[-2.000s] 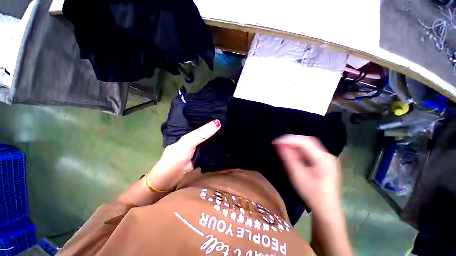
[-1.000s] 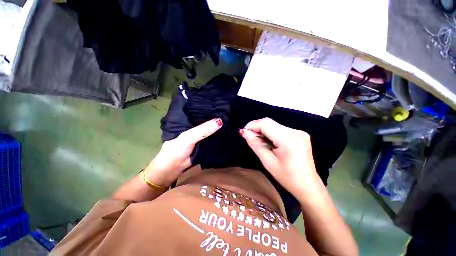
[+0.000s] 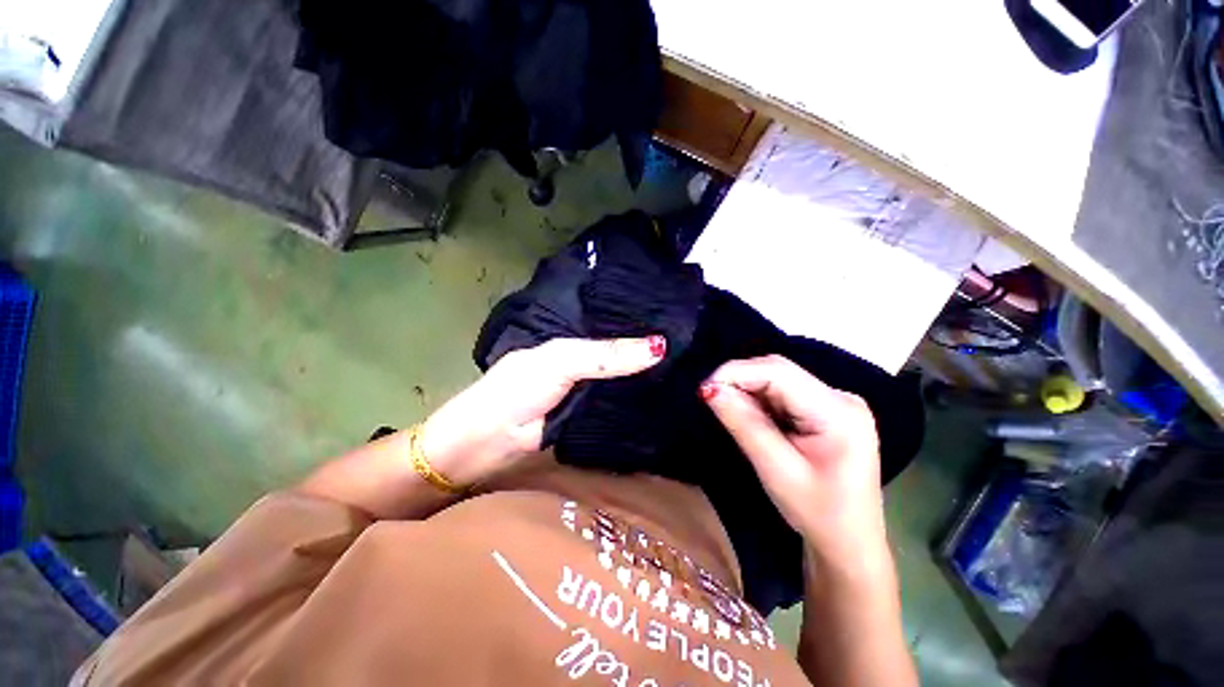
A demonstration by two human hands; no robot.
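Observation:
A black garment lies gathered over my lap, with a small white label near its top. My left hand pinches the gathered cloth, thumb on top and fingers hidden under it. My right hand is just to the right of it, with thumb and index fingertips pinched together above the dark cloth. What lies between these fingertips is too small to see; no needle or thread can be made out.
A white paper sheet hangs from the white table above my lap. A black heap hangs over the table's left end by a grey bin. A phone lies at top right. Blue crates stand at left.
The view has turned, so the phone now shows. My right hand came in from the right, blurred, to beside my left hand, its fingertips now pinched. My left hand keeps its grip.

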